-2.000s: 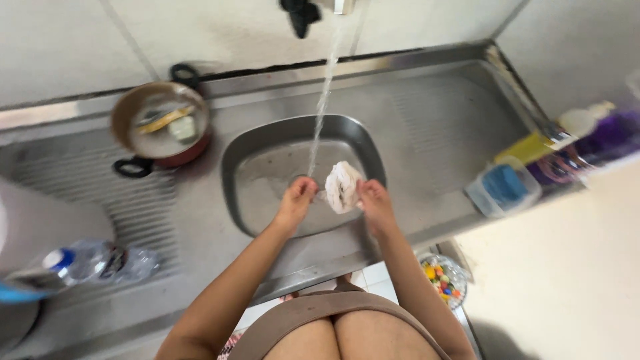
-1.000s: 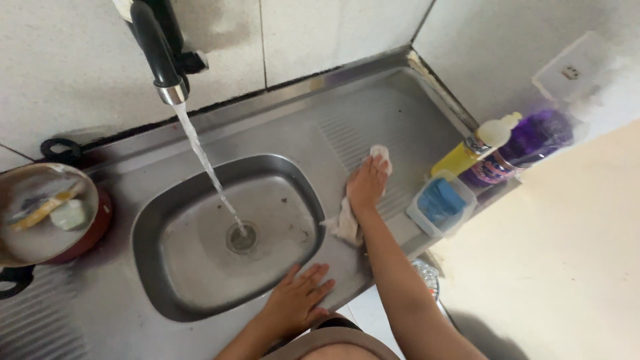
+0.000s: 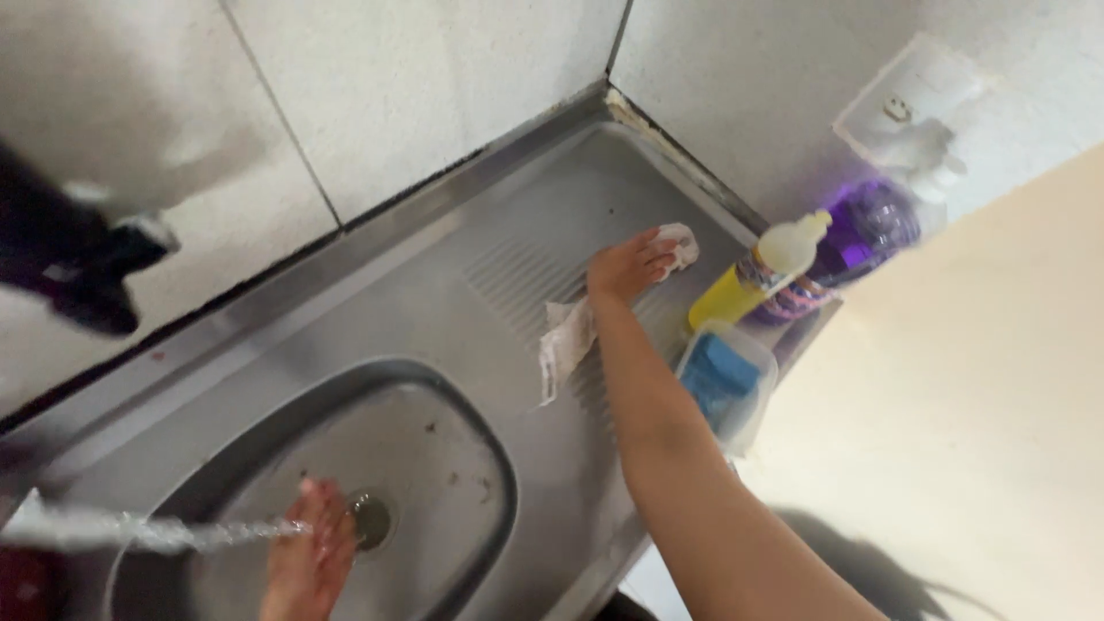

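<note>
My right hand point(image 3: 630, 266) presses a wet white cloth point(image 3: 677, 247) flat on the ribbed stainless-steel drainboard point(image 3: 517, 276). Part of the cloth trails out under the wrist toward the basin. My left hand point(image 3: 315, 543) is over the sink basin point(image 3: 466, 483), beside the drain point(image 3: 371, 522). A stream of running water point(image 3: 172, 530) strikes its fingers, and it holds nothing that I can see. The black faucet point(image 3: 78, 250) is blurred at the left edge.
At the drainboard's right end stand a yellow detergent bottle point(image 3: 729, 297), a purple bottle point(image 3: 862, 233) and a clear plastic tub point(image 3: 763, 405) with a blue sponge point(image 3: 720, 375). Tiled walls meet at the back corner, and a wall socket point(image 3: 897, 108) is on the right.
Two seconds ago both hands held the cloth over the basin. The right hand has since moved it onto the drainboard and farther right. My left hand has gone from the basin's front edge into the water.
</note>
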